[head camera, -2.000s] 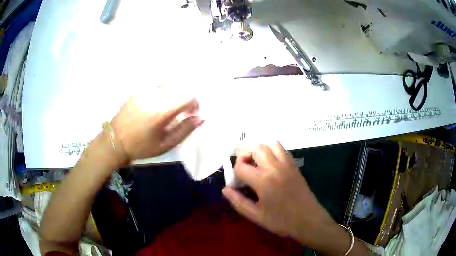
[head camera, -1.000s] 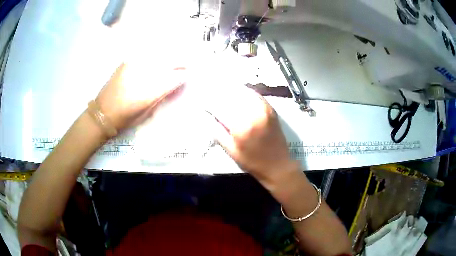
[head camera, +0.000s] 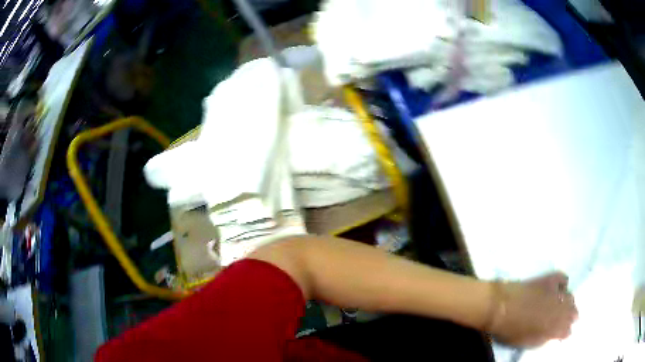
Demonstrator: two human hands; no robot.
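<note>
My left hand (head camera: pixel 535 311) lies at the edge of the white table (head camera: pixel 523 170) at the right, its forearm crossing the lower middle from a red sleeve. The fingers look curled, but blur and glare hide whether they hold cloth. My right hand is out of the picture. Thick layered white fabric bundles (head camera: pixel 244 134) lie on a cart left of the table, with a long narrow white strip over them.
Another white fabric pile (head camera: pixel 396 35) with a pale pink strip (head camera: pixel 460 63) lies at the top, by a blue tray (head camera: pixel 551 21). The cart's yellow rail (head camera: pixel 95 201) loops out at left; another yellow rail (head camera: pixel 378 148) stands near the table's left edge.
The view has swung left, away from the sewing machine to the cart and bundles. My right hand has left the picture; my left hand now shows at the lower right.
</note>
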